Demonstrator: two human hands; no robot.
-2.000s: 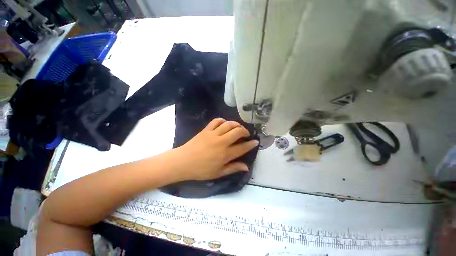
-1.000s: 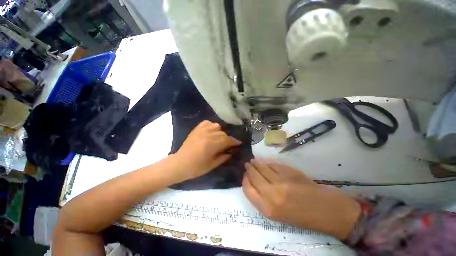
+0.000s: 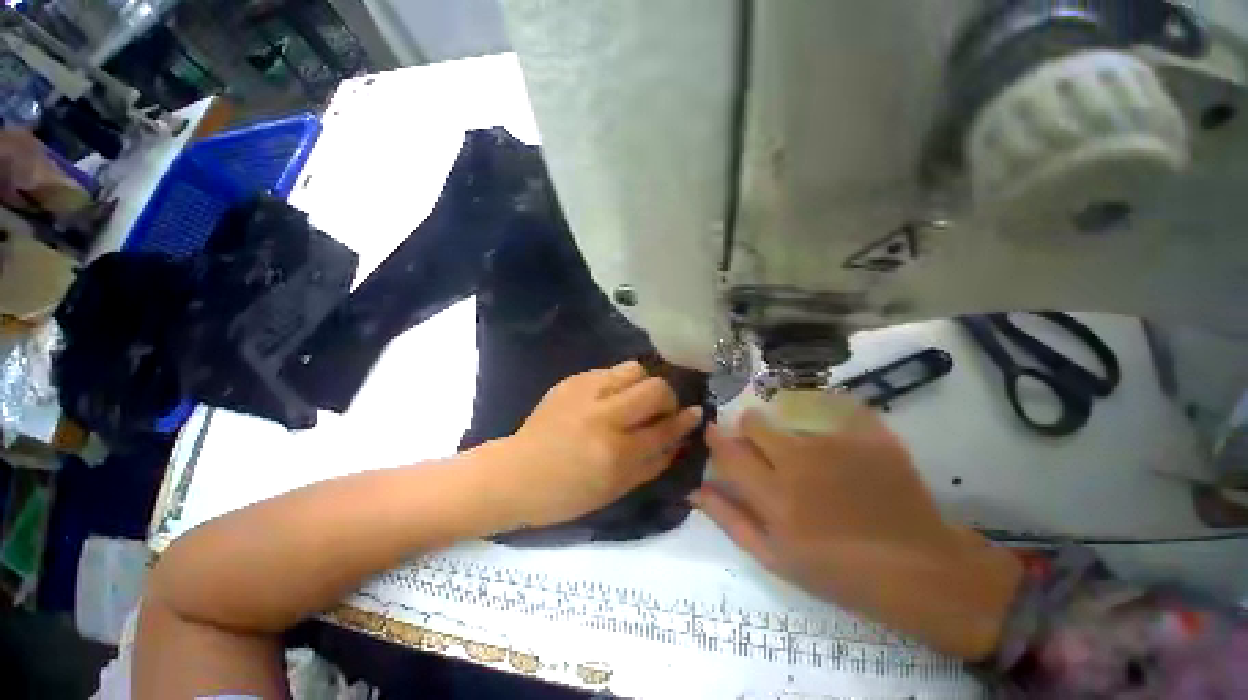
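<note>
A black garment panel [image 3: 527, 274] lies on the white machine table, its right edge beside the presser foot and needle area [image 3: 732, 367]. My left hand [image 3: 602, 438] rests on the panel with fingers bent and fingertips pinching the fabric near its right edge. My right hand [image 3: 821, 499], slightly blurred, is at that same edge with its fingertips on the fabric, close to my left fingertips. What the right fingers grip is partly hidden. The cream sewing machine head [image 3: 849, 164] stands above and hides part of the panel.
Black thread snips [image 3: 903, 375] and black-handled scissors [image 3: 1047, 369] lie right of the needle. A tan spool [image 3: 810, 408] is partly behind my right hand. A black fabric heap [image 3: 247, 308] lies over a blue basket [image 3: 226, 178] at left. A printed ruler [image 3: 575, 602] runs along the front edge.
My right hand has come in from the right to the fabric edge, and over the last second moved closer to the needle, now covering part of the spool and snips. My left hand stays on the panel.
</note>
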